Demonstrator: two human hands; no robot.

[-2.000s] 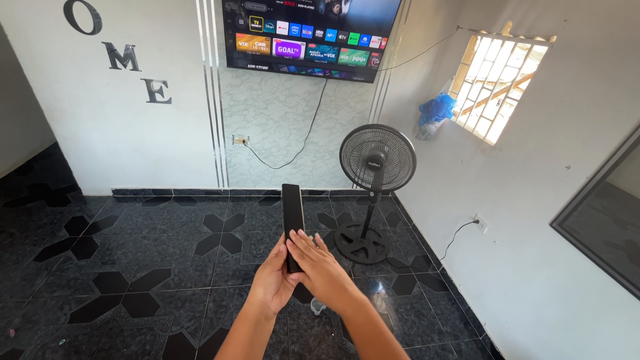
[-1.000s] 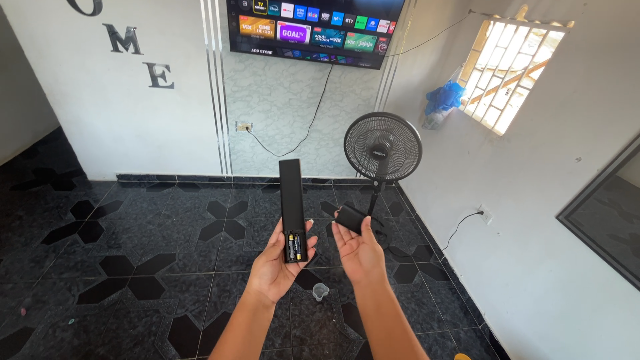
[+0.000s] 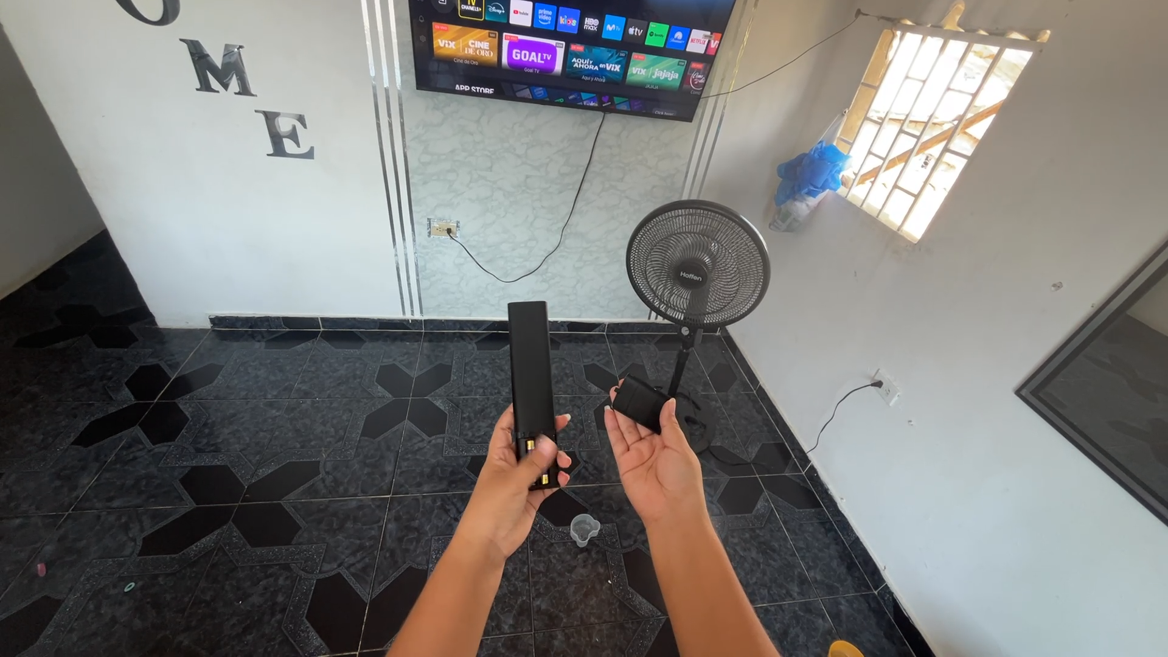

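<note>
My left hand (image 3: 525, 474) grips a black remote control (image 3: 532, 370), held upright with its back toward me. Its battery compartment is uncovered at the lower end, and batteries (image 3: 546, 478) show there, partly hidden by my left thumb. To the right, my right hand (image 3: 659, 461) holds the black battery cover (image 3: 641, 402) between thumb and fingers, palm up. The cover and the remote are apart.
A black pedestal fan (image 3: 698, 265) stands beyond my right hand, near the wall corner. A television (image 3: 575, 55) hangs on the far wall, its cord running to an outlet (image 3: 443, 228). A small clear plastic cup (image 3: 584, 529) lies on the tiled floor.
Two seconds ago both hands were together on the remote. The battery cover has come off and my right hand has moved right with it. My left thumb has since moved over the batteries.
</note>
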